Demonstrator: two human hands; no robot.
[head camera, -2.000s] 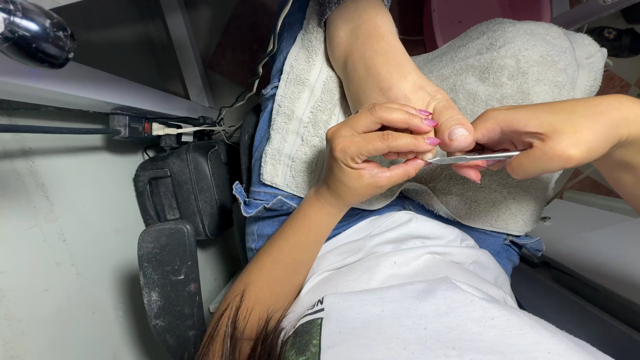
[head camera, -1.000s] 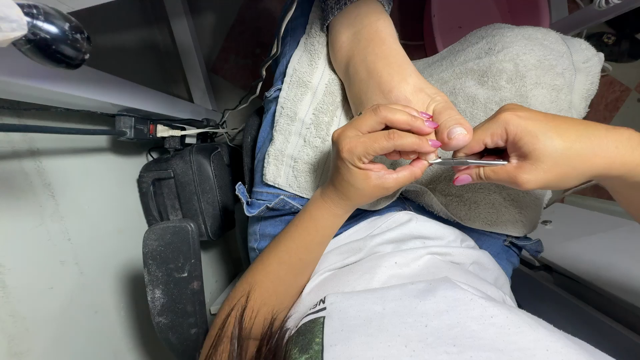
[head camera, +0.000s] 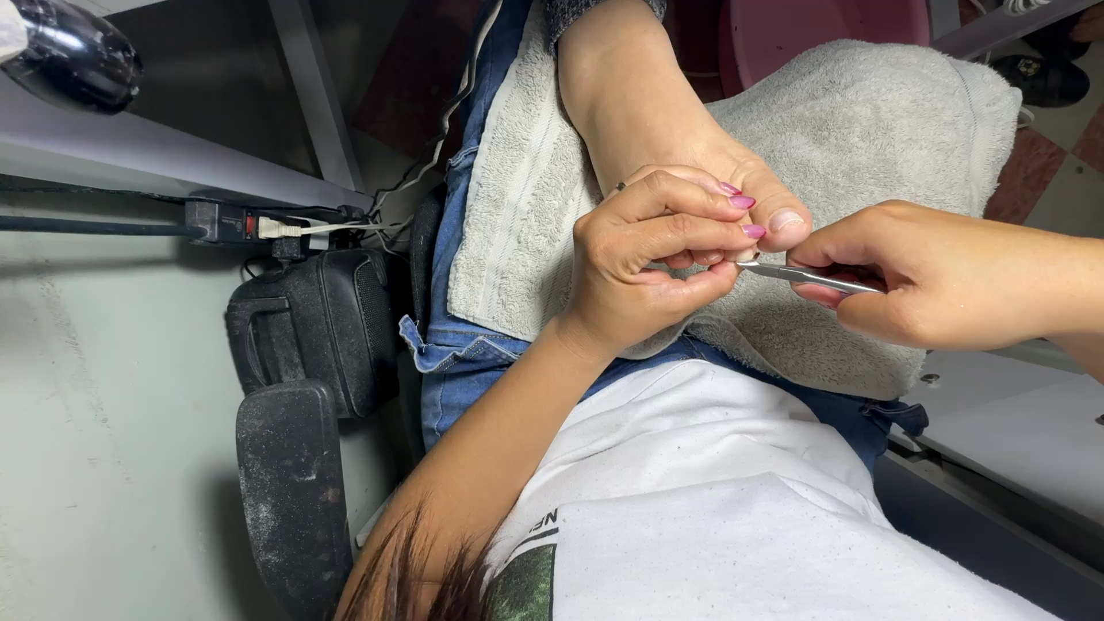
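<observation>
A person's bare foot (head camera: 638, 95) rests on a grey towel (head camera: 871, 129) spread over my lap. My left hand (head camera: 647, 250) is closed around the smaller toes, its pink-nailed fingers beside the big toe (head camera: 780, 211). In my right hand (head camera: 940, 276) is a metal cuticle nipper (head camera: 802, 274), partly hidden by the fingers. Its tip is at a small toe next to my left fingertips. Whether the jaws touch the nail or skin cannot be told.
A pink basin (head camera: 819, 34) stands beyond the towel. To the left are a black case (head camera: 302, 323), a dusty black armrest (head camera: 293, 492) and a power strip (head camera: 220, 222) with cables. A glossy black object (head camera: 78, 56) juts in at upper left; a white surface (head camera: 1018, 423) lies at right.
My right hand first shifted its hold on the nipper, its fingers curling differently around the handles. My left hand stays on the toes, and the foot has hardly moved.
</observation>
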